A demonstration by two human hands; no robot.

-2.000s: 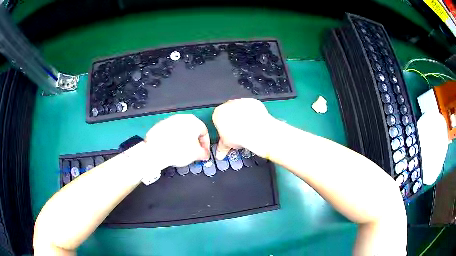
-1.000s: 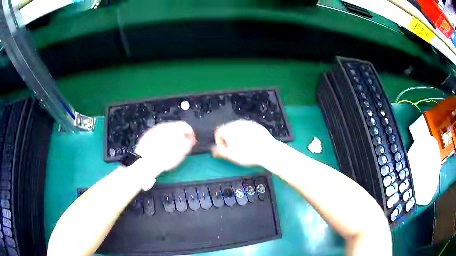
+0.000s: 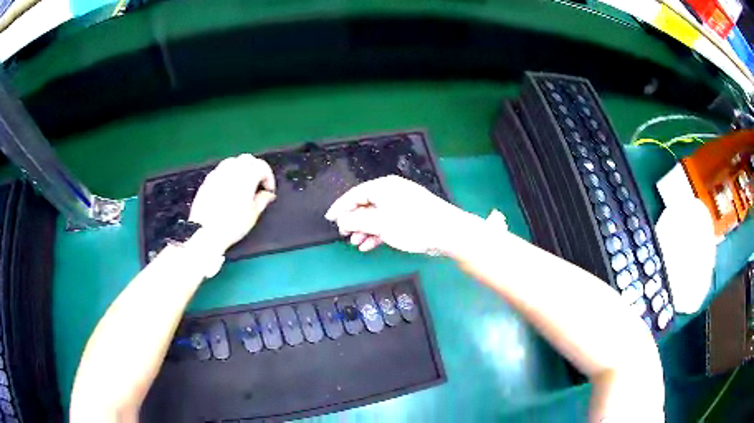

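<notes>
The loose-parts tray (image 3: 289,231) lies farther away, with small round black parts (image 3: 376,161) scattered in it. My left hand (image 3: 236,198) is over the left middle of that tray, fingers curled down; I cannot tell whether it holds a part. My right hand (image 3: 384,216) is over the tray's right front part, thumb and index finger close together; whether a small part is between them is too blurred to see. The working tray (image 3: 289,388) lies nearer me, with a row of grey oval workpieces (image 3: 290,325) along its far side. My left forearm hides its left end.
A tall black tray stack (image 3: 541,178) stands at the right, rows of shiny pieces on top. Beside it are a white sheet or bag (image 3: 686,256) and an orange box (image 3: 723,178). At the left are a metal post (image 3: 41,153) and another black stack (image 3: 29,289).
My left hand has moved farther over the loose-parts tray, to the left and away from me. My hands are wider apart, and the right fingers are more extended. The camera view has shifted slightly.
</notes>
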